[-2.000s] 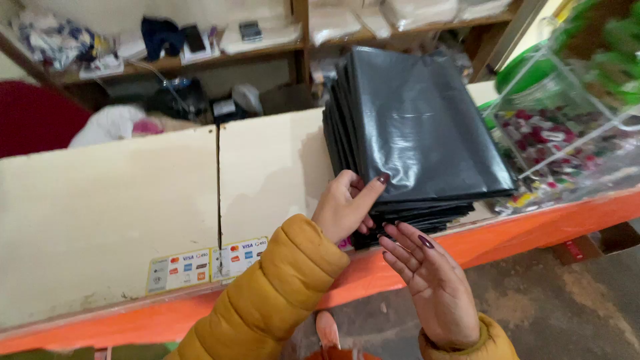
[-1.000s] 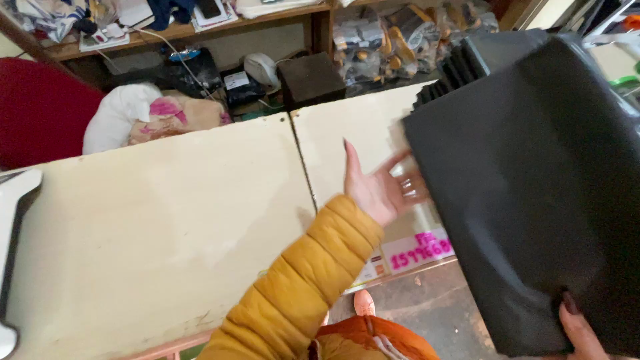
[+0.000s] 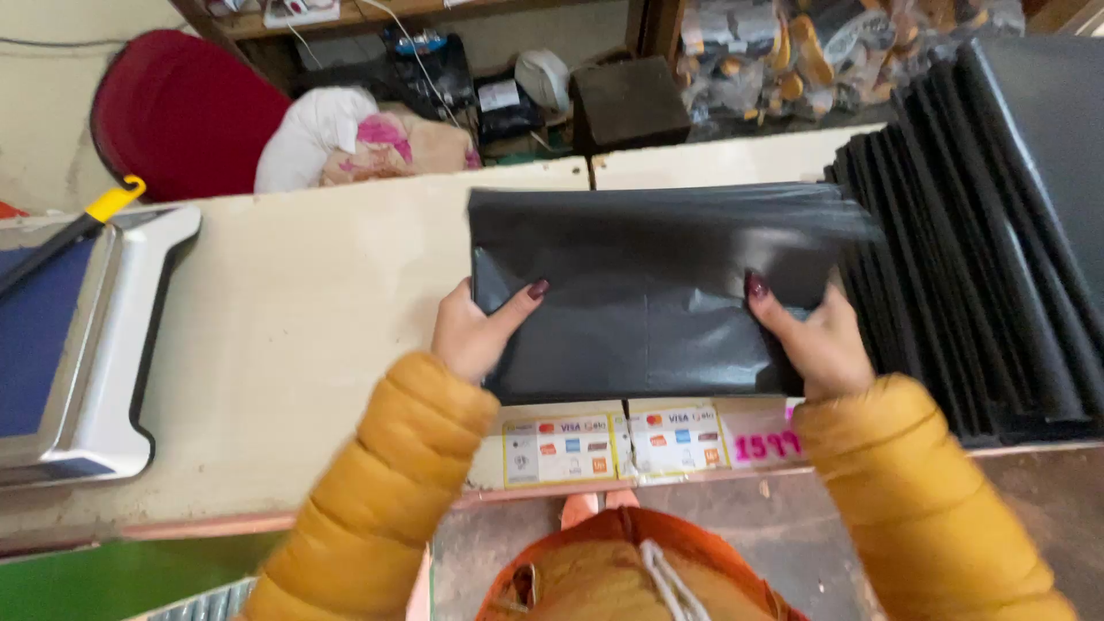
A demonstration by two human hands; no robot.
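Note:
Both of my hands grip a folded black plastic sheet or bag [image 3: 638, 302] just over the cream counter. My left hand [image 3: 487, 332] holds its left edge, thumb on top, and my right hand [image 3: 815, 336] holds its right edge the same way. The fingers beneath are hidden. A tall stack of folded black plastic [image 3: 983, 241] stands right beside my right hand, its layers leaning. Part of the held piece's upper right is blurred and meets the stack's edge in view.
The cream counter [image 3: 285, 345] has payment stickers [image 3: 565, 444] along its near edge. A scale-like device [image 3: 112, 345] with a yellow-tipped black rod [image 3: 69, 233] is at left. Behind are a red chair [image 3: 181, 112], a dark box [image 3: 630, 103] and bagged goods [image 3: 802, 52].
A second ago my left hand was empty beside the black plastic at right; now both hands hold one folded piece farther left over the counter. The view has shifted.

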